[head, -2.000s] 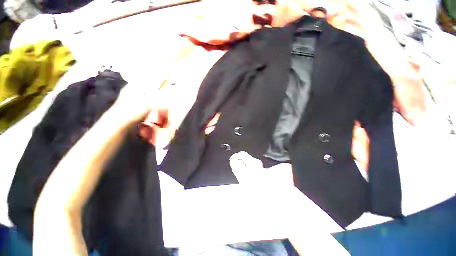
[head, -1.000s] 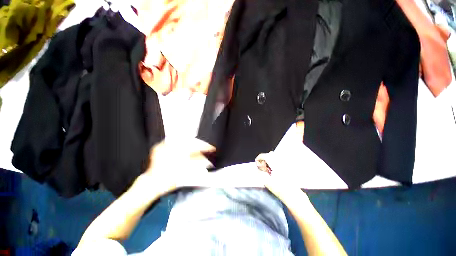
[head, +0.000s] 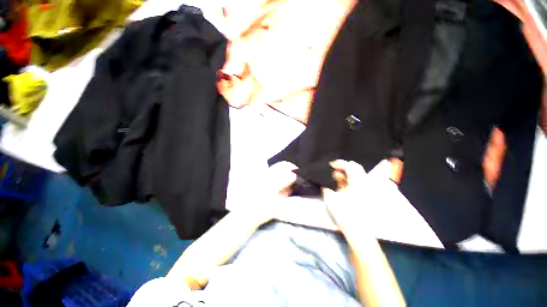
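Observation:
A black jacket lies spread on the white-topped table, with paired buttons on its front and shiny lining in the neck opening. My left hand grips black cloth at the jacket's lower left, a sleeve end or hem; I cannot tell which. My right hand also holds this cloth, just to the right, fingers bent. Both hands are overexposed and blurred. No tool can be made out in either hand.
A second black jacket lies to the left. Orange cloth lies behind and between the jackets. An olive heap is at the back left. Blue crates stand on the blue floor at lower left.
The view has turned left, so the jackets show further right. My left hand has gone from near the table edge to the jacket's lower cloth, and my right hand has closed on it too.

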